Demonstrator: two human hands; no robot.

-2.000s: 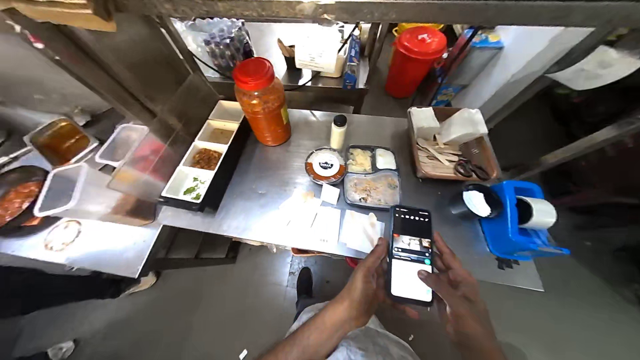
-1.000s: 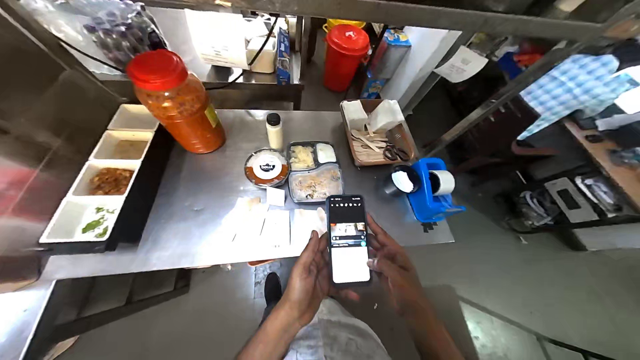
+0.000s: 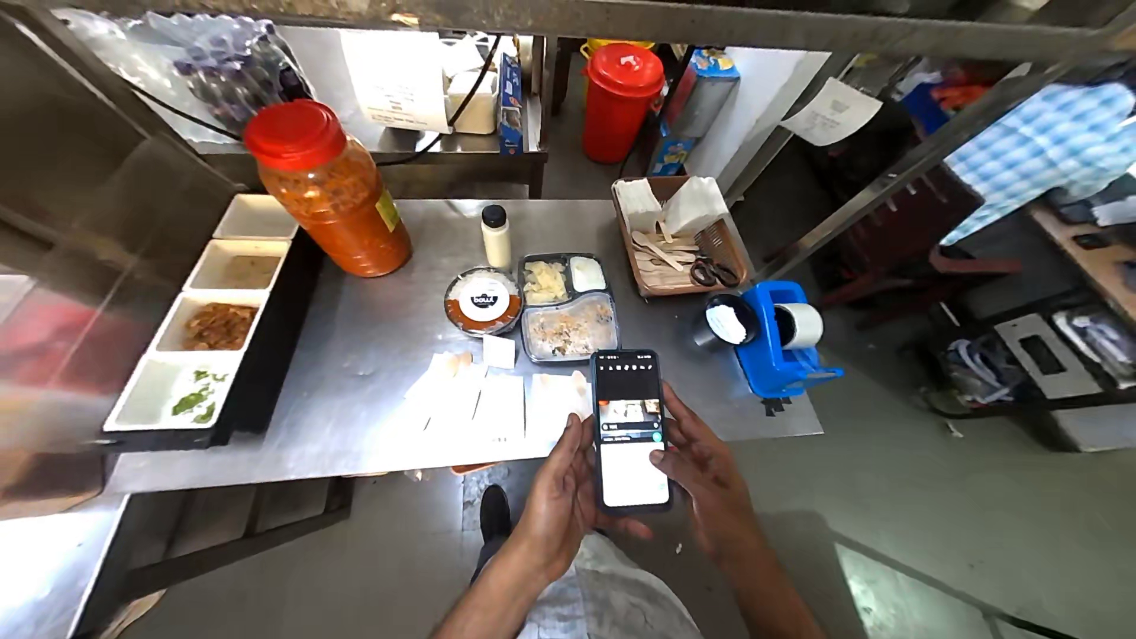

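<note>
A smartphone is held upright between my left hand and my right hand, at the near edge of a steel table. My right thumb rests on the lit screen. Just beyond the phone lie paper slips. Behind them sit a round lidded bowl with a label and a compartment meal tray under a clear lid. A small bottle with a black cap stands behind the bowl.
Left are food tubs in a black holder and a red-lidded jar. Right are a basket with napkins, wooden cutlery and scissors, a black container and a blue tape dispenser. A red bin stands behind.
The view has swung to the right since the oldest frame. Both hands stay on the phone, and the things on the table have not plainly moved.
</note>
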